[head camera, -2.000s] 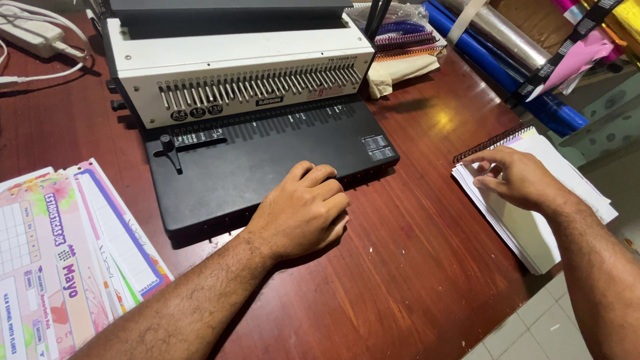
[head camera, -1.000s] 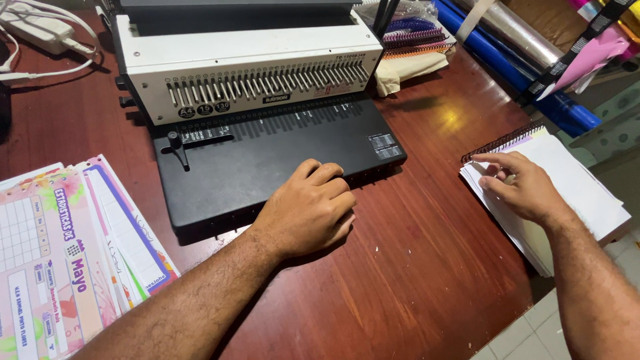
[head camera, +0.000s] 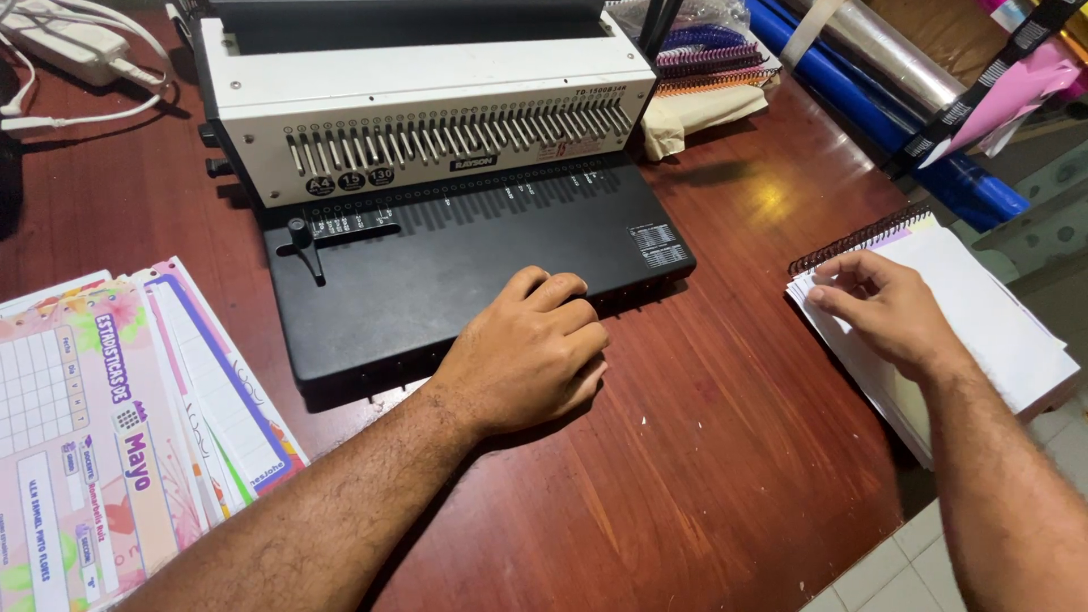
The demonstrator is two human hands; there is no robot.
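Note:
My left hand [head camera: 531, 353] rests with curled fingers on the front edge of the black base of a Rayson binding machine [head camera: 425, 136], and nothing shows in it. On the right, my right hand [head camera: 884, 310] is over a spiral-bound stack of white paper [head camera: 986, 323], near the corner by the black coil [head camera: 858, 240]. Its thumb and forefinger are bent near each other at the left edge of the sheets. Whether they pinch a sheet is unclear. The machine has a row of metal pins and a small black edge guide [head camera: 308, 251].
Loose printed, punched sheets [head camera: 127, 408] lie at the left. A white power adapter with cables [head camera: 68, 47] is at the back left. Binding coils [head camera: 710, 59] and a folded cream cloth or paper [head camera: 701, 115] lie behind the machine's right side. Blue and silver rolls [head camera: 884, 93] stand at the back right.

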